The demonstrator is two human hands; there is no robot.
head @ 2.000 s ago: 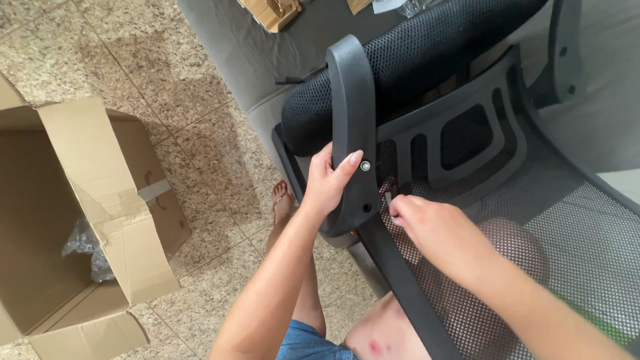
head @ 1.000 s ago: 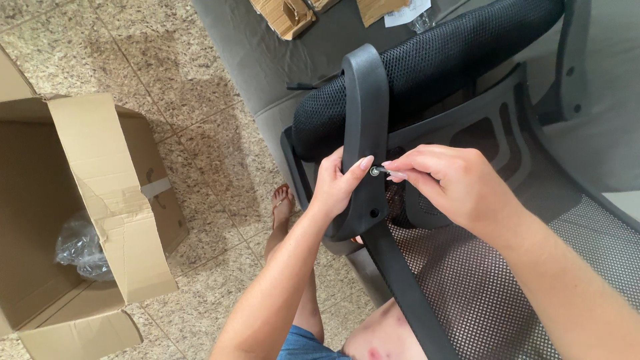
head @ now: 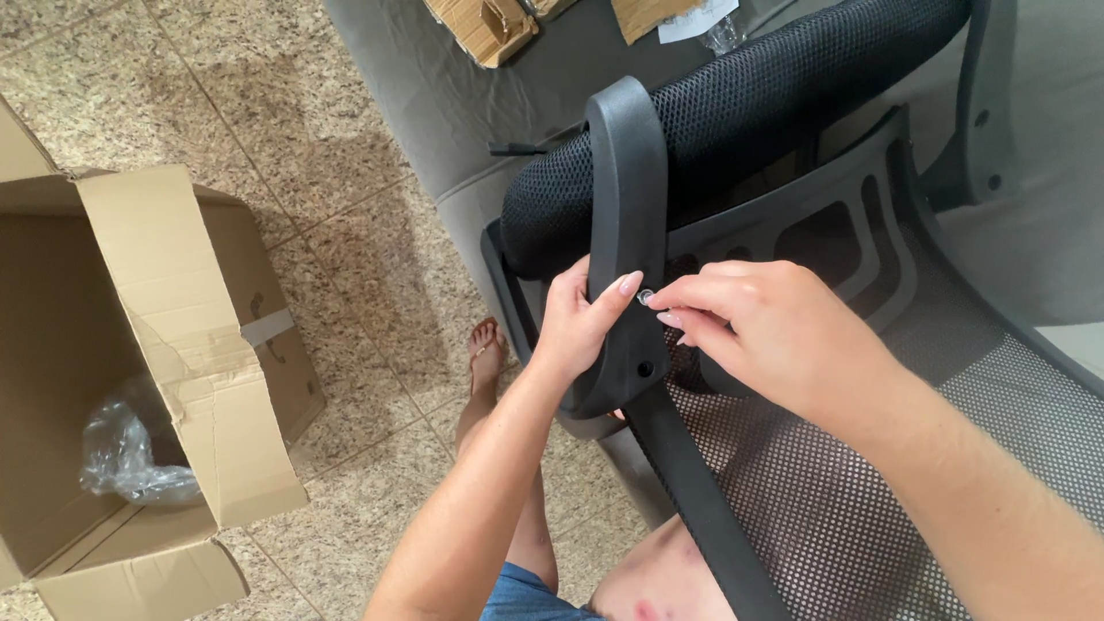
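My left hand (head: 580,323) grips the lower part of a black plastic chair armrest (head: 628,181), its thumb beside a bolt. The fingertips of my right hand (head: 742,323) touch the silvery head of that bolt (head: 644,297), which sits at the upper hole; whether they pinch anything else cannot be told. Below it a second hole (head: 645,369) shows dark. The armrest lies against the black mesh-covered seat (head: 742,112) and the frame of the mesh backrest (head: 828,483), which rests across my lap.
An open cardboard box (head: 172,328) with clear plastic wrap (head: 129,457) inside stands on the tiled floor at left. Cardboard pieces (head: 492,30), a paper (head: 697,21) and a small black rod (head: 516,149) lie on the grey sofa. The other armrest (head: 990,112) is at upper right.
My right hand has moved up from beside the armrest's lower end to the bolt head. My left hand keeps its hold on the armrest.
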